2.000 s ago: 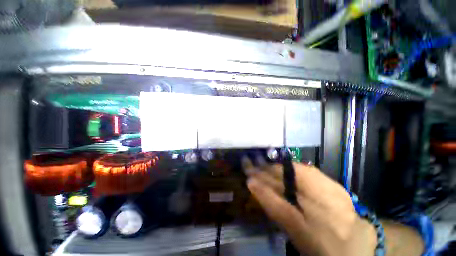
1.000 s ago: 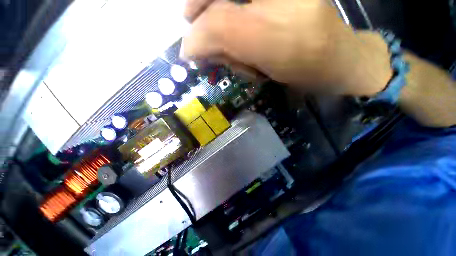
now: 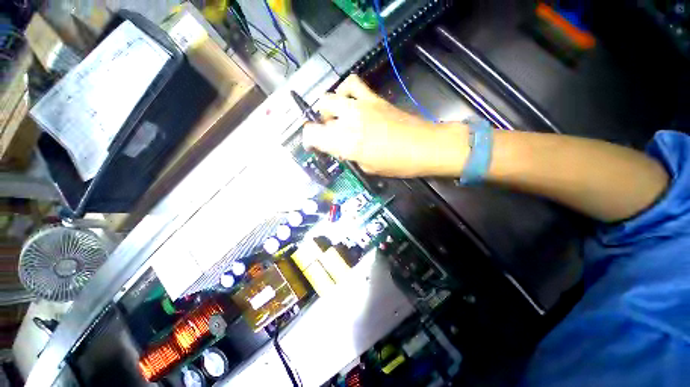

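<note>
My right hand (image 3: 352, 128) is at the upper right corner of the power supply board (image 3: 344, 189), above its edge near the rail. It holds a slim black marker pen (image 3: 305, 106), which sticks out past the fingers to the upper left. A band is on the wrist. The board shows the orange-red copper chokes (image 3: 181, 342), a transformer (image 3: 265, 296) with a white label, yellow blocks (image 3: 321, 264), and bright heat sinks (image 3: 227, 227). A black lead wire (image 3: 282, 359) lies on the lower heat sink. My left hand is not in view.
The metal conveyor rail (image 3: 163, 198) runs diagonally behind the board. Beyond it stand a black bin (image 3: 181, 106) with paper (image 3: 102, 94) and a small round fan (image 3: 64, 263). Metal rods (image 3: 484, 98) and a blue cord (image 3: 393, 64) lie on the right. An orange object (image 3: 564, 26) shows at the top.
The view has moved back and now shows more around the board. My right hand has shifted to the board's upper right corner, and the pen is now clearly visible.
</note>
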